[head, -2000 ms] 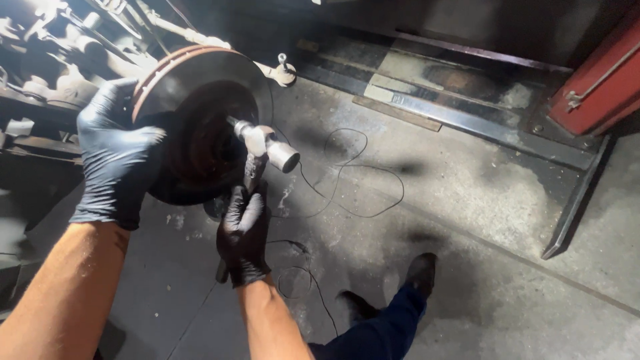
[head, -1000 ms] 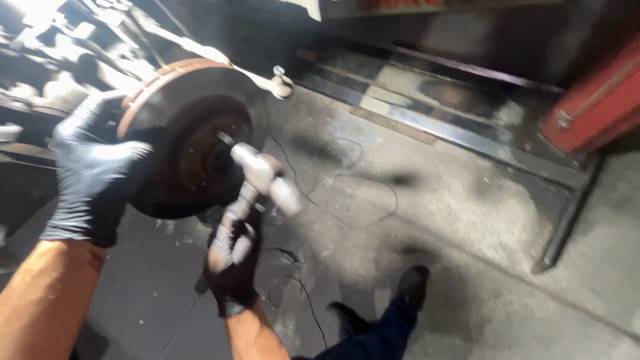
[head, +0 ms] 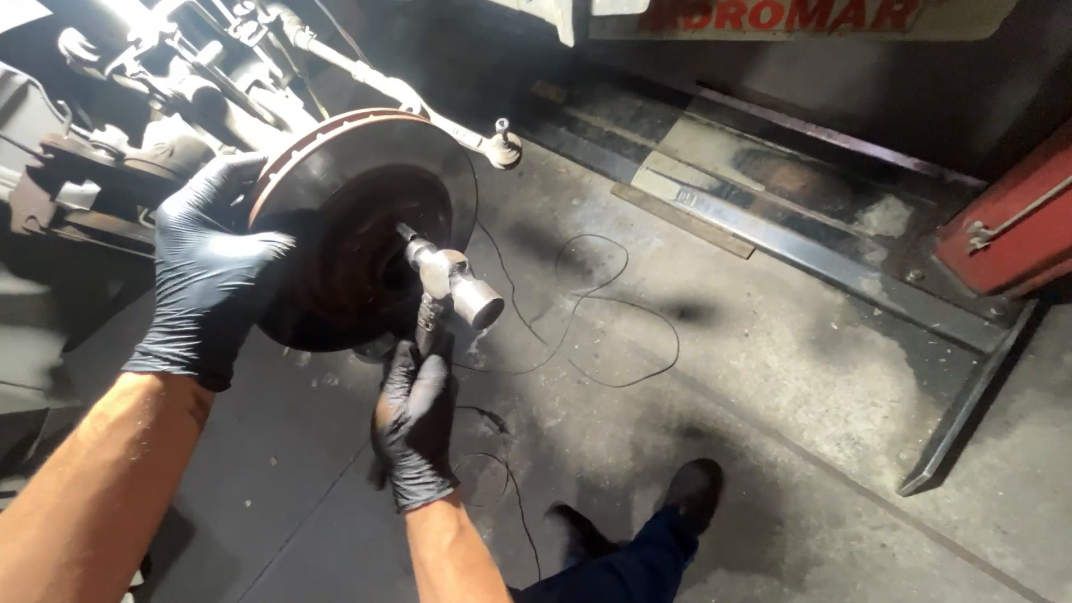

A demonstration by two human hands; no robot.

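Observation:
A vented brake disc (head: 335, 184) with a rusty rim stands at the car's suspension, left of centre. My left hand (head: 209, 260), in a black glove, lies on the disc's left edge, its fingers partly hidden behind the rim. My right hand (head: 416, 419), also gloved, is closed around the handle of a ball-peen hammer (head: 452, 280). The hammer's head is in front of the disc's right part, with its flat face pointing down and right. Whether the head touches the disc is not clear.
Suspension parts (head: 167, 100) are brightly lit at upper left. A tie rod end (head: 502, 149) juts out beyond the disc. A thin black cable (head: 586, 293) loops over the concrete floor. At right are a steel lift base (head: 837, 276) and a red post (head: 1013, 218). Shoes (head: 697, 494) show at bottom.
The hammer is blurred in the frame from one second ago and sharp now. Both hands keep about the same places at the disc and on the handle.

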